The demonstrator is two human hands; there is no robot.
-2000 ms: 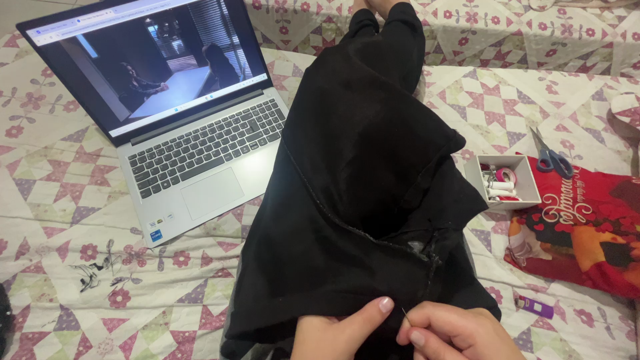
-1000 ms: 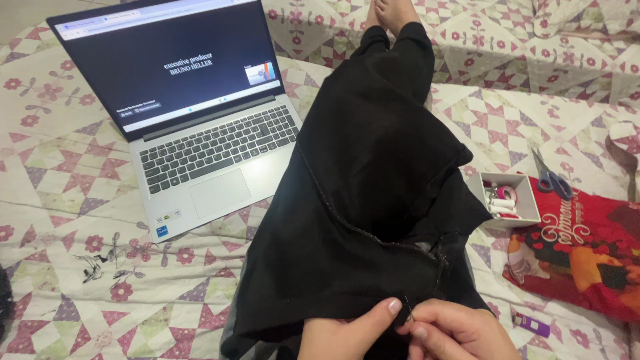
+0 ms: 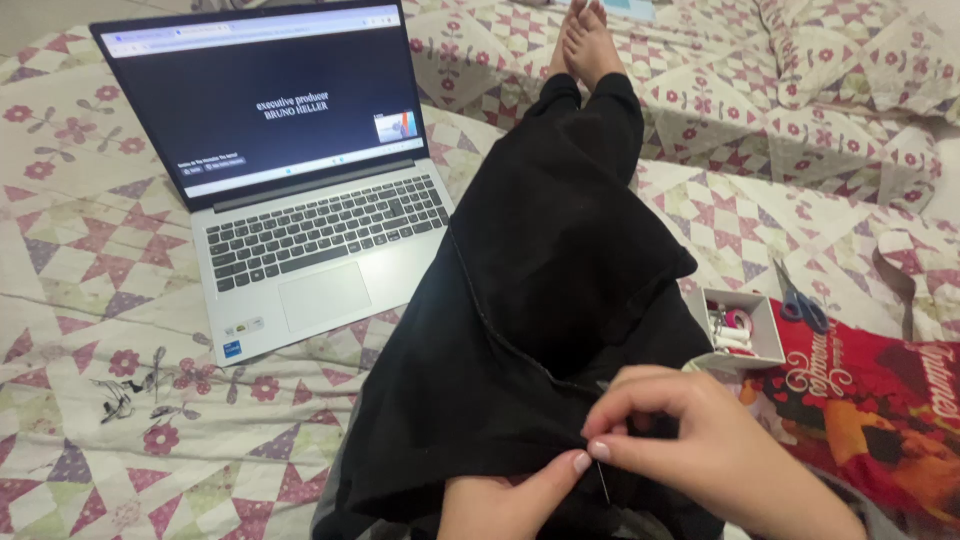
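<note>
Black fabric (image 3: 540, 300) with a seam running across it lies over my legs. My left hand (image 3: 517, 495) is at the bottom centre, its fingers under the edge of the cloth and its thumb on top, pinching it. Just right of that thumb, my right hand (image 3: 675, 435) has thumb and index finger together at the cloth. A thin sewing needle (image 3: 604, 482) points down below these fingertips; whether the fingers grip it or the thread is hard to tell. The right hand hides part of the seam.
An opened laptop (image 3: 322, 255) stands at the left on a patchwork-print bedspread (image 3: 75, 247). Dark thread scraps (image 3: 120, 399) lie below it. To the right are a white box (image 3: 772, 330) holding thread spools (image 3: 733, 334), scissors (image 3: 801, 304) with blue handles, and a red printed cloth (image 3: 885, 405).
My right hand has risen from beside the left thumb to a place over the cloth, and the needle now hangs below its fingertips. The laptop screen went from a scene to credits.
</note>
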